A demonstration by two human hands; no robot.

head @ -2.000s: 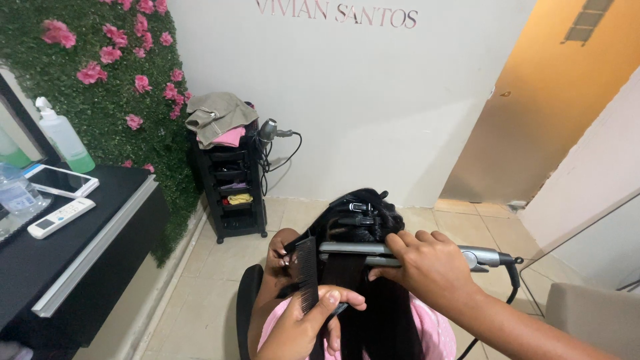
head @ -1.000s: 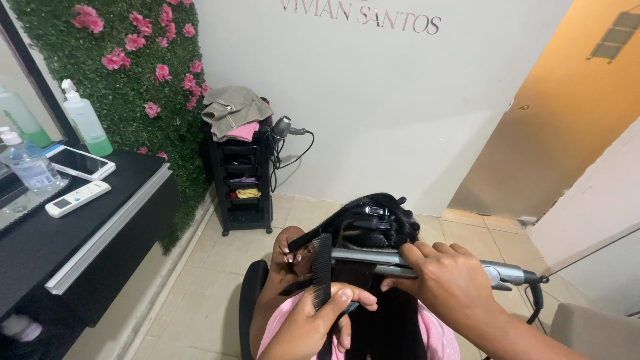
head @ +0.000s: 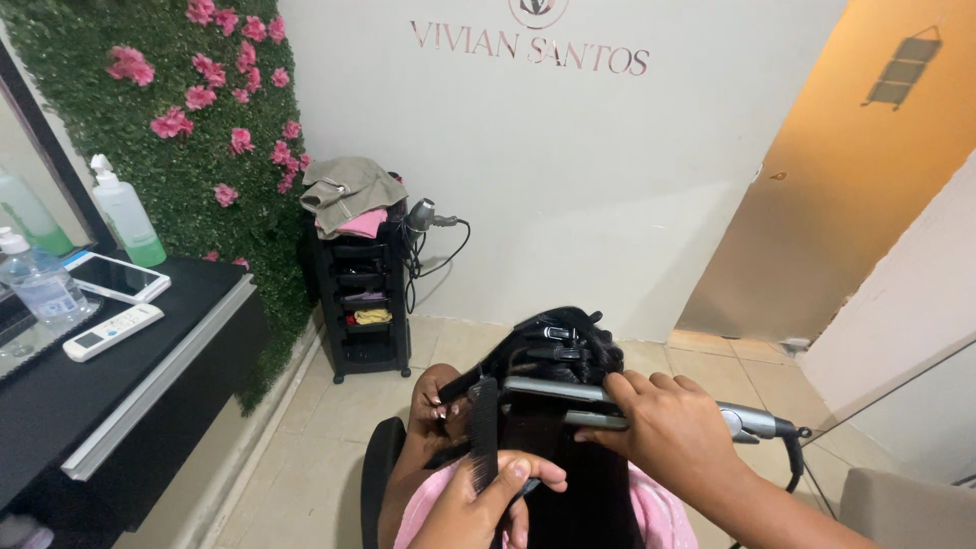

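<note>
My right hand grips a silver hair straightener, whose plates stand slightly apart around the dark hair of a seated person. Below and left of it, my left hand holds a black comb, teeth facing left, beside the hair. Metallic clips pin up hair on the crown. The seated person's raised hand holds a strand drawn out to the left. A pink cloth covers the shoulders.
At left, a black counter bears a remote control, a white tablet-like device and pump bottles. A black trolley with cloths and a hair dryer stands by the wall. The straightener's cord hangs at right.
The straightener's plates, close together one second ago, now stand apart. The comb remains in my left hand beside the hair.
</note>
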